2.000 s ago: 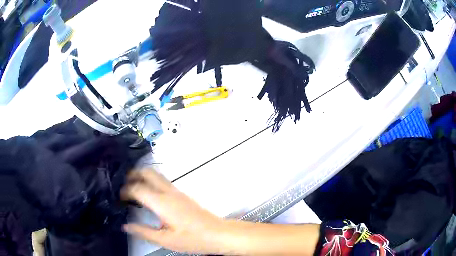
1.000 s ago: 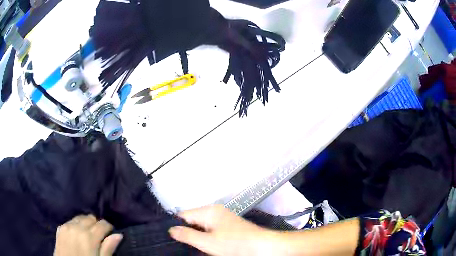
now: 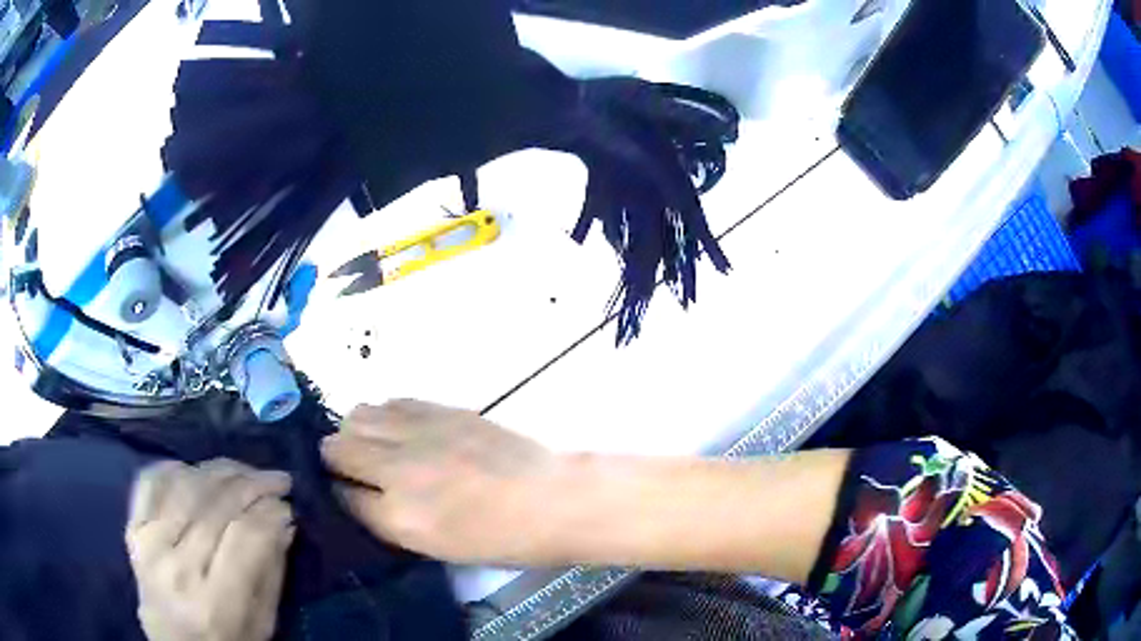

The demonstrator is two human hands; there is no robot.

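Observation:
Dark cloth (image 3: pixel 363 589) lies over the machine bed and the table's front edge at the lower left. Its upper edge reaches the needle area, beside the blue-grey cylinder (image 3: pixel 267 382). My left hand (image 3: pixel 213 545) rests on the cloth with bent fingers, pressing or gripping it. My right hand (image 3: pixel 419 476) pinches the cloth's right edge just below the cylinder. The fingertips of both hands are partly lost in the dark folds. The presser foot and needle are not clearly visible. The sewing machine head (image 3: pixel 94 294) is at the left.
Yellow-handled thread snips (image 3: pixel 432 247) lie behind the cylinder on the white table (image 3: pixel 663 376). Black fringed strips (image 3: pixel 413 100) hang over the machine arm. A smartphone (image 3: pixel 938 94) lies at the back right. A ruler tape (image 3: pixel 801 407) edges the table. Black garments (image 3: pixel 1014 376) and a blue crate (image 3: pixel 1020 251) are at the right.
Both hands have moved up toward the needle area with the cloth. My right hand, earlier blurred and off the cloth, now holds its edge. The camera view has shifted.

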